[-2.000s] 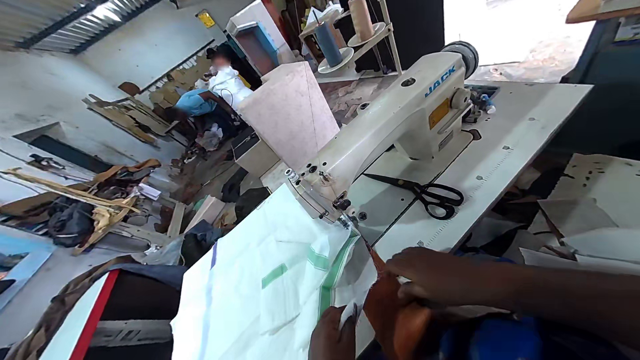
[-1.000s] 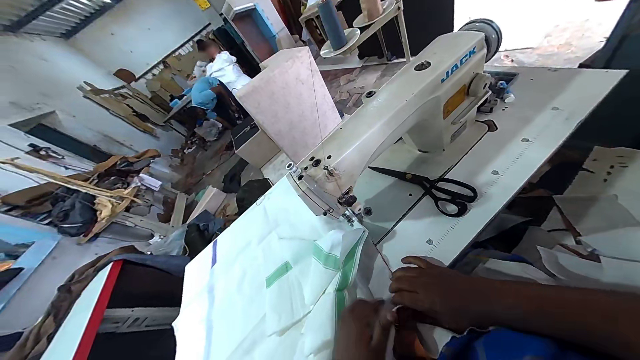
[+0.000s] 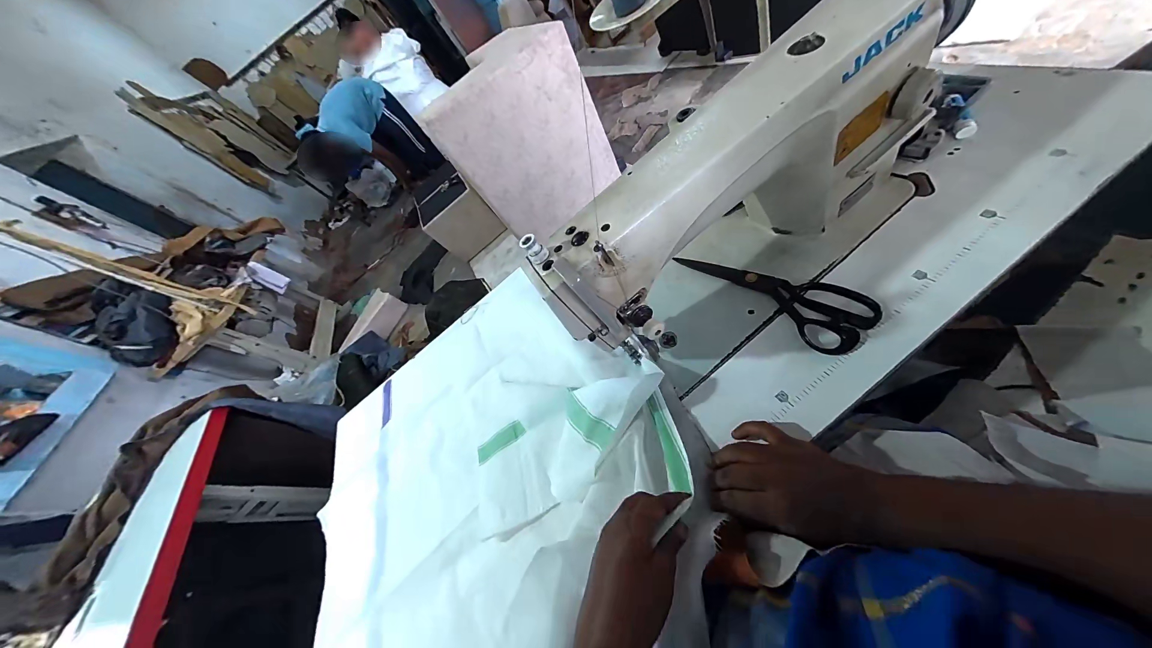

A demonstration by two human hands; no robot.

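White cloth (image 3: pixel 432 504) with green and purple stripes lies across the left of the sewing machine (image 3: pixel 720 153), its upper right corner at the presser foot (image 3: pixel 637 349). My left hand (image 3: pixel 641 549) pinches the cloth's green-striped edge between thumb and fingers, below the needle area. Just to the right, my right hand (image 3: pixel 792 481) rests with fingers bent on grey cloth (image 3: pixel 697 441) beside that edge; whether it grips the cloth is unclear. Black-handled scissors (image 3: pixel 796 301) lie partly spread on the white machine table (image 3: pixel 864 360), beyond my right hand.
A pale pink box-like panel (image 3: pixel 531 126) stands behind the machine. At the right edge lie loose white fabric pieces (image 3: pixel 1080 369). Wood and dark cloth are heaped (image 3: pixel 171 306) at the left. Two people (image 3: pixel 369 99) are in the back, one bending down.
The brownish-orange piece held up near my right hand two seconds ago is now mostly hidden below it. My right hand has lowered onto the cloth. The left holds the cloth edge.
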